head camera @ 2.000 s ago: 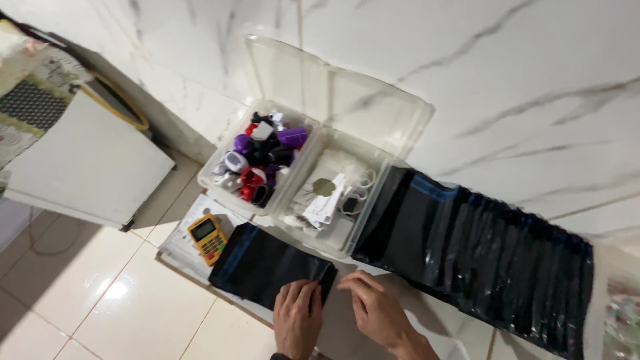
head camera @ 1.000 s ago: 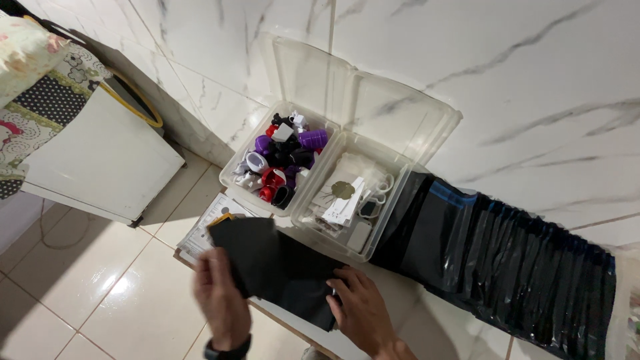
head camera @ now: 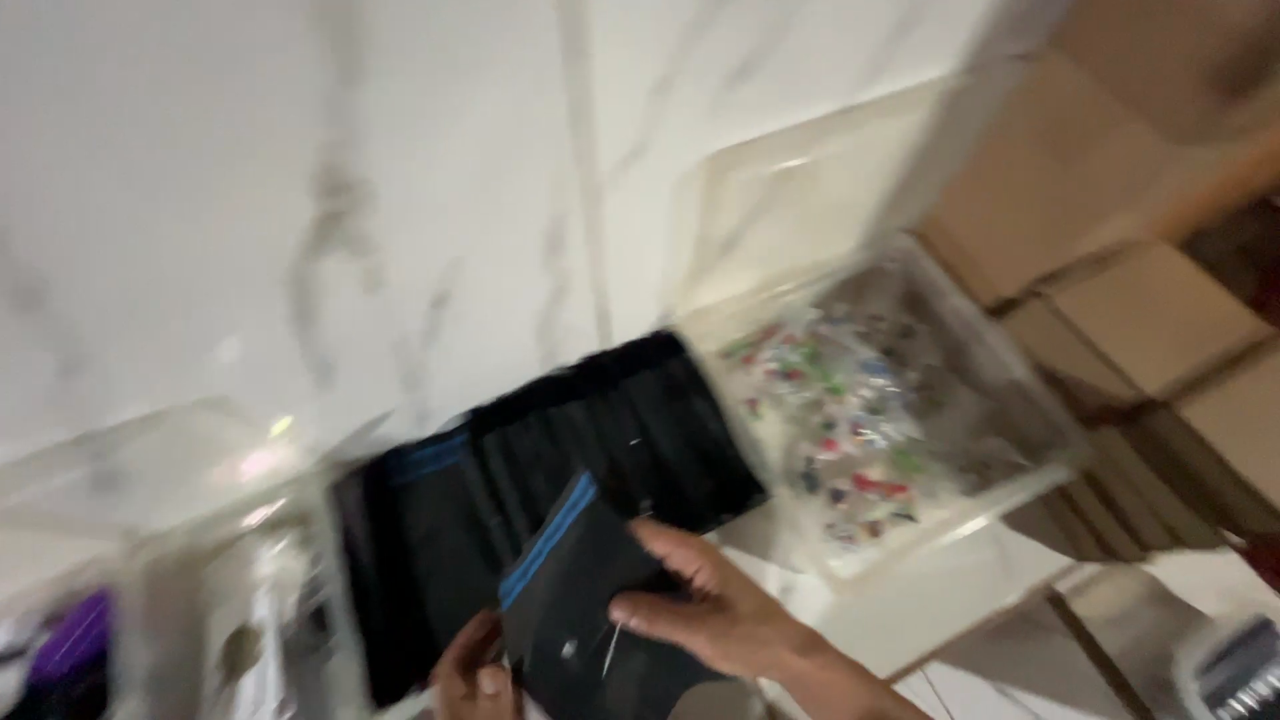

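A black plastic mailing bag (head camera: pixel 575 590) with a blue strip along one edge is held between both hands. My left hand (head camera: pixel 478 672) grips its lower left side, partly cut off by the frame's bottom. My right hand (head camera: pixel 715 605) pinches its right side between thumb and fingers. Just behind them, a row of overlapping black plastic bags (head camera: pixel 620 430) lies on the white surface, one blue strip showing at its left end. The picture is blurred.
Left of the row are clear plastic boxes (head camera: pixel 165 610) with purple and white items. On the right, an open clear bin (head camera: pixel 1000 500) holds small colourful packets (head camera: pixel 840 420). Cardboard boxes (head camera: pixel 1150 320) stand beyond it. The white table's edge (head camera: pixel 960 620) runs below the bin.
The view has swung far to the right. The black bag, which lay on the table near the yellow card reader two seconds ago, is now lifted in both hands before the row of bags.
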